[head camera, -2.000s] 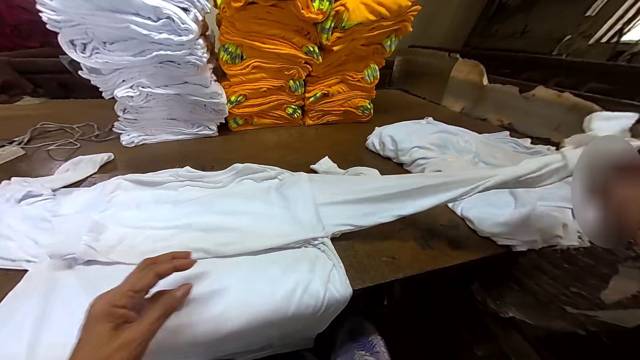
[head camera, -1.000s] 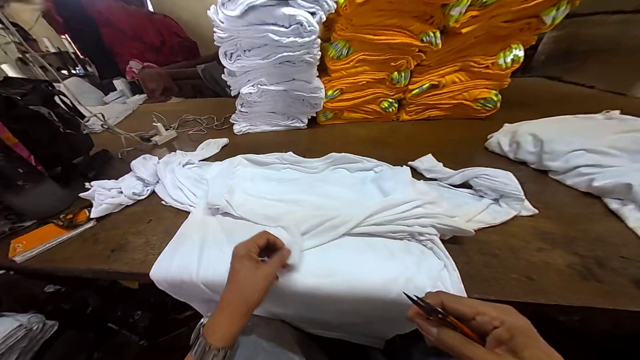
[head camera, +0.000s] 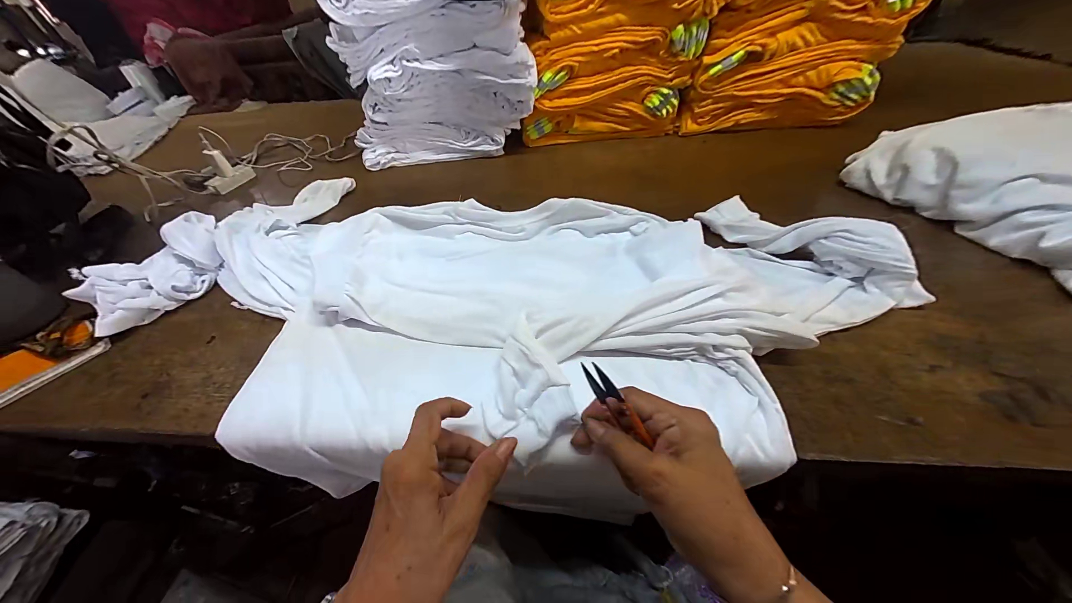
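White knit garments (head camera: 519, 276) lie spread over one another on the wooden table, their lower part hanging past its front edge. A white sleeve end (head camera: 532, 402) rests bunched on top, between my hands. My right hand (head camera: 662, 444) holds thread snips (head camera: 615, 402) with dark blades pointing up and away and an orange handle; its fingertips are close to the sleeve end. Just left of that cloth is my left hand (head camera: 448, 477), thumb and fingers apart, with nothing seen between them. Whether its fingertips touch the cloth is hard to tell.
Behind the garments stand a stack of folded white cloth (head camera: 444, 92) and stacks of folded orange garments (head camera: 620, 75). A power strip (head camera: 230, 177) with tangled cords lies back left. More white cloth (head camera: 988, 184) is at the right. An orange object (head camera: 25, 368) lies at the left edge.
The right hand with the snips has moved left to the sleeve end. The left hand, bent over the cloth a second ago, now has its fingers apart beside it. The view has shifted since the earliest frame.
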